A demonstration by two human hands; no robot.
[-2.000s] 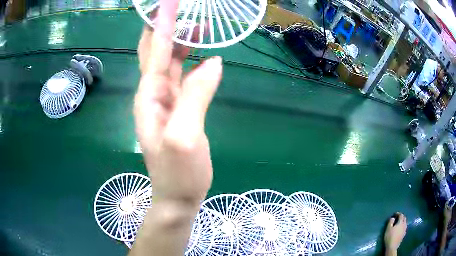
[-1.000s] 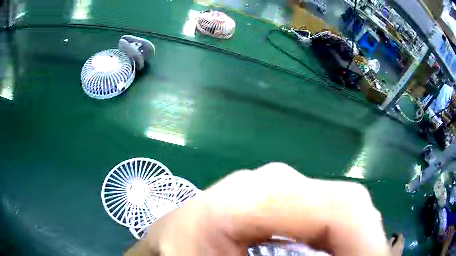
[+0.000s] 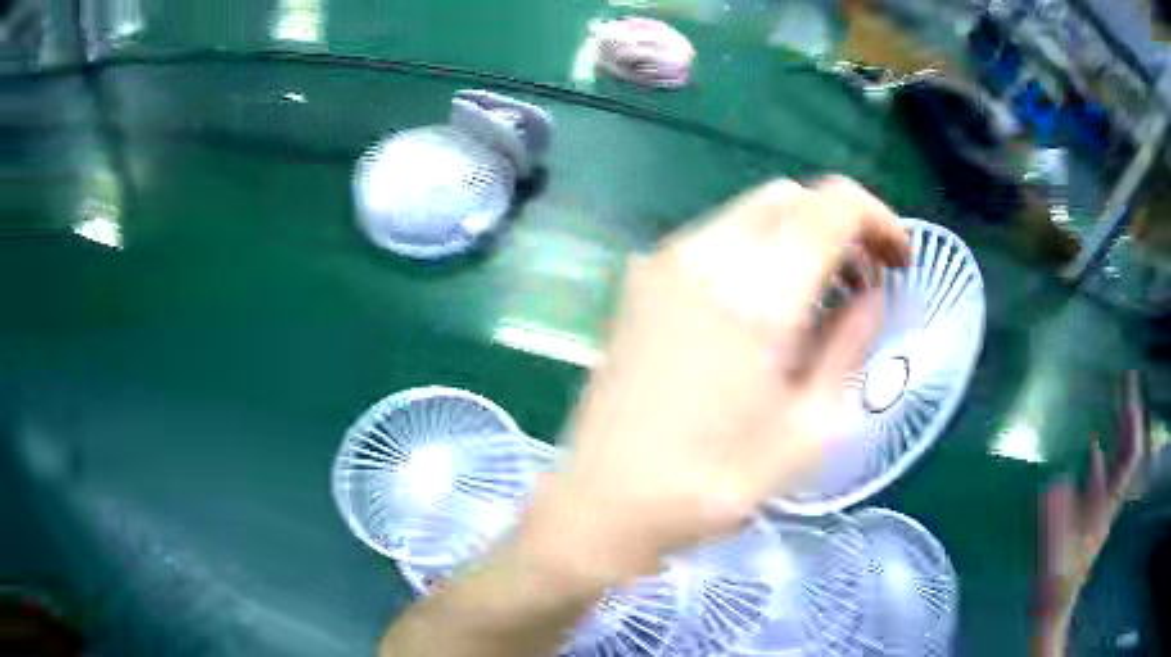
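Observation:
My left hand (image 3: 745, 372), blurred, reaches in from the lower left and grips a white front grille (image 3: 948, 321) by its left part. The grille is tilted, with a small central ring. The fingers hide part of it. My right hand (image 3: 1089, 526) is near the right edge, blurred, empty, with fingers apart. Several loose grilles (image 3: 417, 475) lie overlapped along the near side, partly behind my left wrist. A white clip fan (image 3: 430, 193) lies on the green surface beyond, its grey-looking clip base (image 3: 501, 126) at its upper right.
A pink round fan part (image 3: 645, 53) lies at the far side of the green bench top (image 3: 218, 334). A dark cable crosses beyond the clip fan. Black items (image 3: 957, 135), a metal post (image 3: 1124, 193) and blurred clutter stand at the upper right.
My left hand has moved up from the near edge with a grille in it. My right hand now shows more, with fingers spread. The view has shifted, so the bench items sit further right.

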